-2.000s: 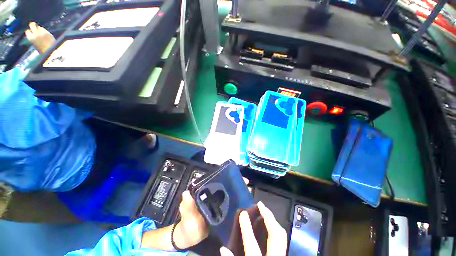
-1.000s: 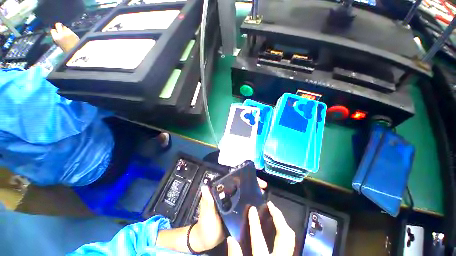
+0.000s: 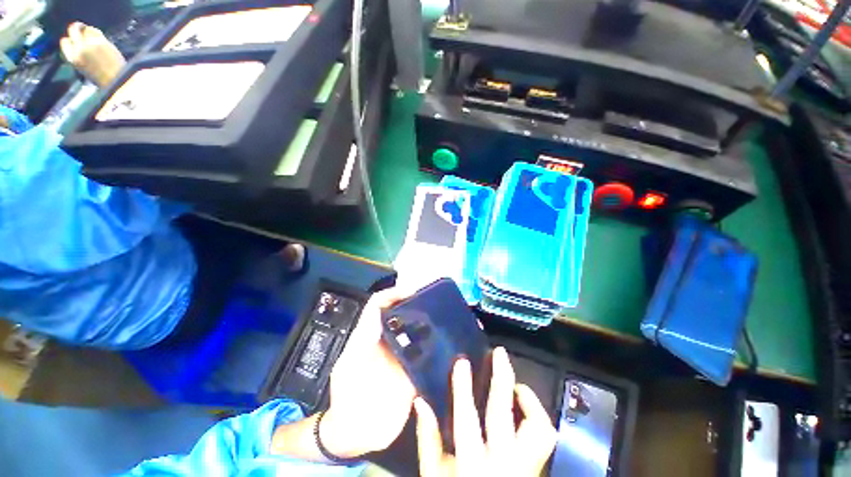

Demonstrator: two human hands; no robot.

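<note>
A dark phone with its back cover (image 3: pixel 437 333) facing up is held over the lap-side tray, its camera corner at the upper left. My left hand (image 3: pixel 366 396) grips it along its left edge. My right hand (image 3: pixel 490 419) lies over its lower part with the fingers spread on the cover. The phone's lower end is hidden under my right fingers. In the tray, an open handset (image 3: pixel 317 349) lies to the left and a silver-blue phone (image 3: pixel 586 429) to the right.
Behind stand the cyan stack (image 3: pixel 532 247), a white phone-shaped piece (image 3: pixel 434 233) and the black press (image 3: pixel 578 140). A dark-blue pile (image 3: pixel 702 303) lies right. Stacked cover trays (image 3: pixel 159 140) and a pale hose (image 3: pixel 357 121) are left. A blue-smocked person (image 3: pixel 84 242) is at far left.
The cover now lies flush with the handset, where a gap showed earlier at the camera opening. My left hand has moved up along the phone's side, and my right fingers press flat on its back.
</note>
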